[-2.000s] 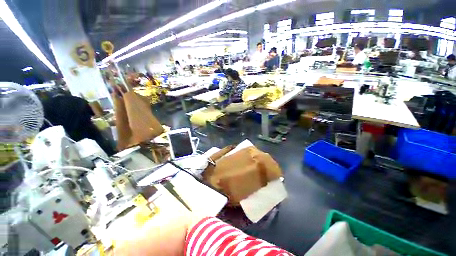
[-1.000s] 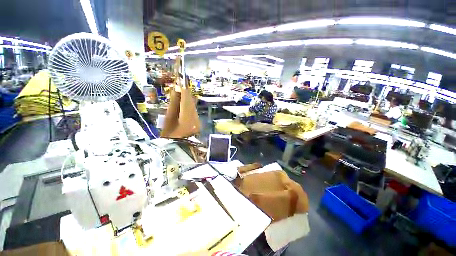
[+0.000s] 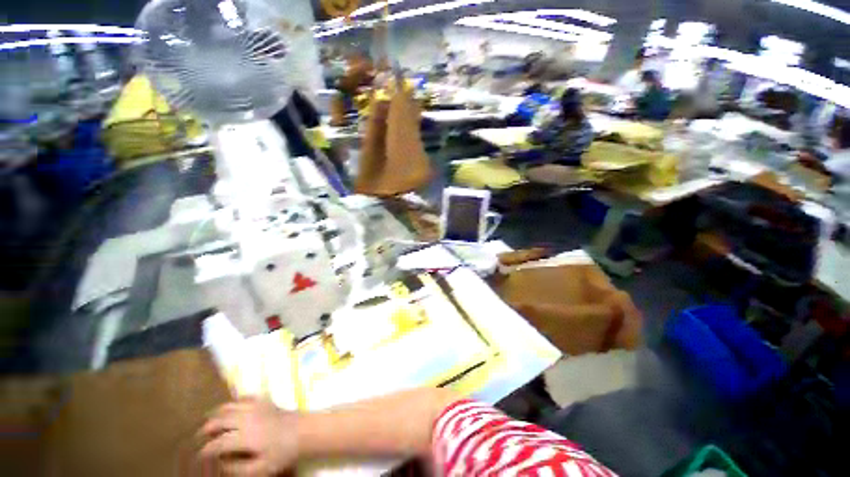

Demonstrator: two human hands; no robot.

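Observation:
My right hand point(image 3: 244, 438) reaches in from the lower right in a red-and-white striped sleeve. Its slightly bent fingers lie over the right edge of a brown bag panel point(image 3: 121, 410) at the lower left. Blur hides whether they grip it. My left hand is not in view. The white sewing machine head point(image 3: 296, 279) with a red logo stands behind the hand. A pale template plate point(image 3: 410, 359) with yellow-edged slots lies right of the head, beyond my forearm.
A white fan point(image 3: 219, 61) stands behind the machine. A tablet point(image 3: 464, 214) stands right of it, with a brown bag point(image 3: 393, 144) hanging behind. A brown pile point(image 3: 573, 303) lies at the right. A blue crate point(image 3: 722, 349) is on the floor, and a green crate edge point(image 3: 713, 458) shows lower right.
The view has swung left and down, so the machine sits further right. My right forearm and hand have come back into view, now at the brown panel, which shows much more.

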